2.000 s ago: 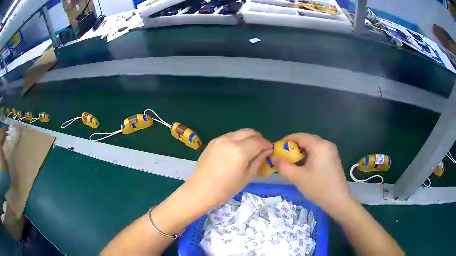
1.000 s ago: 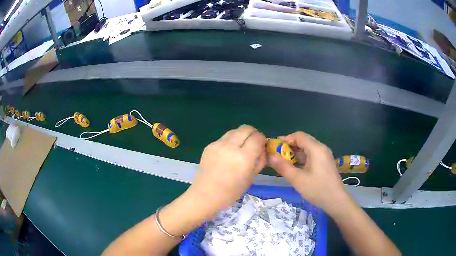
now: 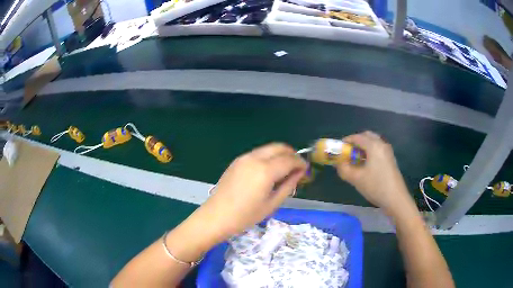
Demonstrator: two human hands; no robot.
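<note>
My right hand [image 3: 374,169] holds a yellow unit [image 3: 336,152] with a white patch facing up, above the belt. A white cord runs from its left end toward my left fingers. My left hand [image 3: 259,183] is just left of it, fingers curled. A second yellow unit [image 3: 305,174] shows blurred at my left fingertips, mostly hidden; whether it is gripped is unclear. A piece of white cord [image 3: 211,190] shows left of my left hand. The blue basket [image 3: 353,236] with a heap of white printed slips [image 3: 287,256] sits below my hands.
Yellow corded units lie on the green belt [image 3: 225,124], several at left [image 3: 157,149] and two at right [image 3: 444,184]. A slanting grey post [image 3: 478,163] stands at right. Brown cardboard [image 3: 28,183] lies at left. White trays [image 3: 326,28] are across the line.
The belt units at left have moved further left. My right hand has moved slightly up and right, and its unit now shows a white patch. My hands have drawn a little apart.
</note>
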